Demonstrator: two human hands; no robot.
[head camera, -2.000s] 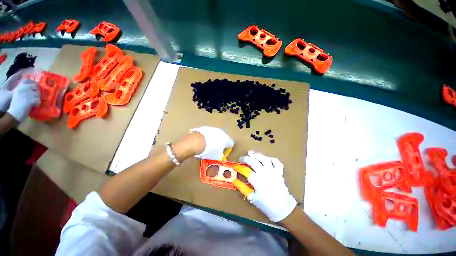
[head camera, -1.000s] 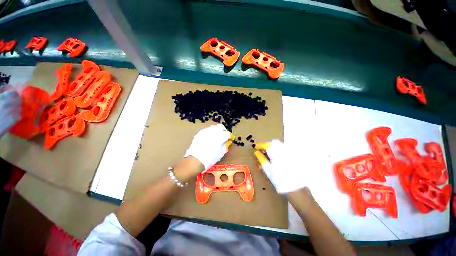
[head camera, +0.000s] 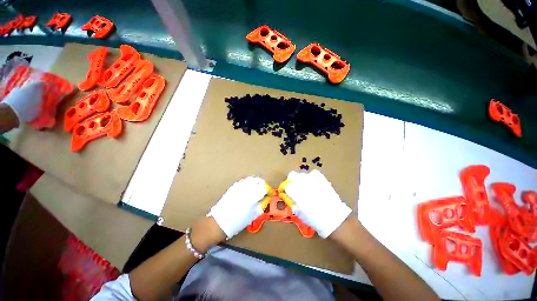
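An orange-red controller shell (head camera: 281, 215) lies on the cardboard work mat (head camera: 206, 141), its two grips pointing toward me. My left hand (head camera: 240, 206), in a white glove with yellow fingertips, has its fingers on the shell's upper left edge. My right hand (head camera: 315, 203), gloved alike, has its fingers on the upper right edge, close to the left fingertips. The fingertips cover part of the shell; any small part between them is hidden. A heap of small black parts (head camera: 282, 114) lies beyond the hands, with a few loose ones nearer.
Shells are piled on the white surface at right (head camera: 456, 253) and on the neighbouring cardboard (head camera: 97, 130) at left. A neighbour's gloved hand (head camera: 26, 101) is at far left. Spaced shells lie on the green conveyor belt (head camera: 400, 64). A metal post (head camera: 179, 35) stands between the mats.
A second ago both hands were at the loose black parts and the shell lay untouched. Now both hands have come back toward me onto the shell. Fewer loose black parts show near the heap.
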